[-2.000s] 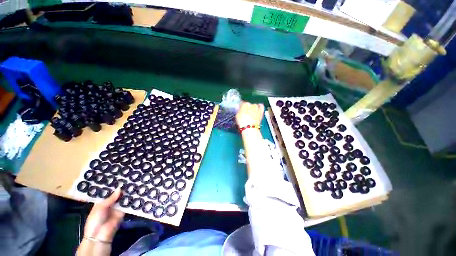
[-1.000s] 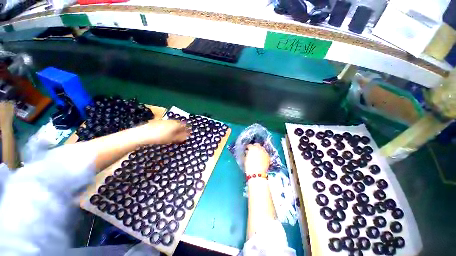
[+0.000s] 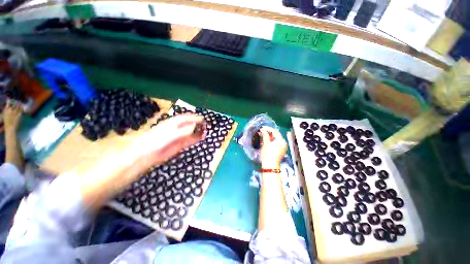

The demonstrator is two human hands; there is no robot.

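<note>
Black ring-shaped housings stand in dense rows on the white-lined left board (image 3: pixel 175 205). My left hand (image 3: pixel 180 135) is above the board's upper part, blurred, its fingers curled around a dark ring-like part. My right hand (image 3: pixel 272 147) is at the open clear plastic bag (image 3: pixel 253 135) mid-bench, fingertips at its mouth over dark small parts. Whether it pinches one cannot be made out. More black rings (image 3: pixel 337 178) lie loosely spaced on the white sheet of the right-hand board (image 3: pixel 320 234).
Tall black assemblies (image 3: pixel 116 114) cluster on a brown board at left, beside a blue fixture (image 3: pixel 67 77). Another person's hand (image 3: pixel 11 116) is at far left. White strips (image 3: pixel 294 193) lie beside my right forearm. A shelf edge (image 3: pixel 247 26) crosses the top, and a pale post slants at right.
My left hand has gone from the left board's lower edge to above its upper part. My right hand has stayed around the bag, which has opened wider. The camera view has shifted.
</note>
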